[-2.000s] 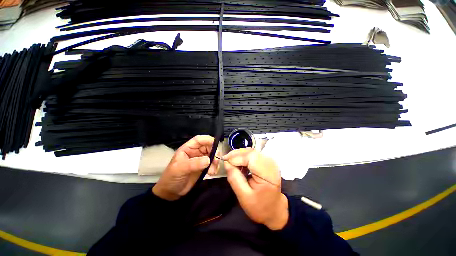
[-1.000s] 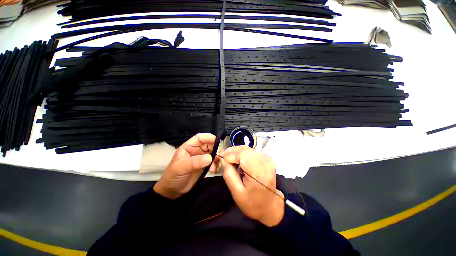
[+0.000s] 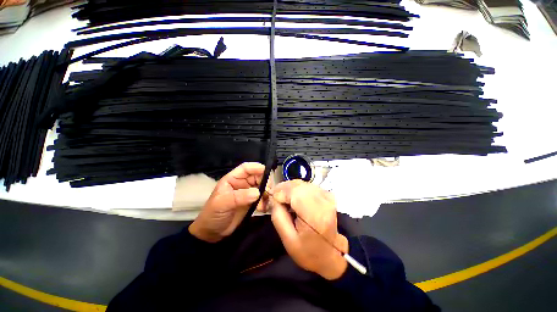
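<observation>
My left hand (image 3: 231, 201) holds a long narrow black strap (image 3: 272, 91) near its near end. The strap runs away from me across the main pile of punched black straps (image 3: 378, 109). My right hand (image 3: 309, 225) holds a thin dark applicator (image 3: 319, 233) with a white far end. Its tip is at the strap's right side, between my two hands; the exact contact is too small to tell. A small round pot (image 3: 297, 169) with dark contents stands just beyond my right hand.
More black straps lie at the far side (image 3: 238, 12) and left (image 3: 24, 116). Pale crumpled material (image 3: 351, 189) lies at the table edge, a beige scrap (image 3: 468, 42) at upper right. Stacked panels (image 3: 506, 15) are at the far right. Grey floor with yellow lines shows below the table.
The applicator's white end has swung from beyond my right wrist down and inward, and its shaft now shows across my right hand. Both hands stay at nearly the same place on the strap.
</observation>
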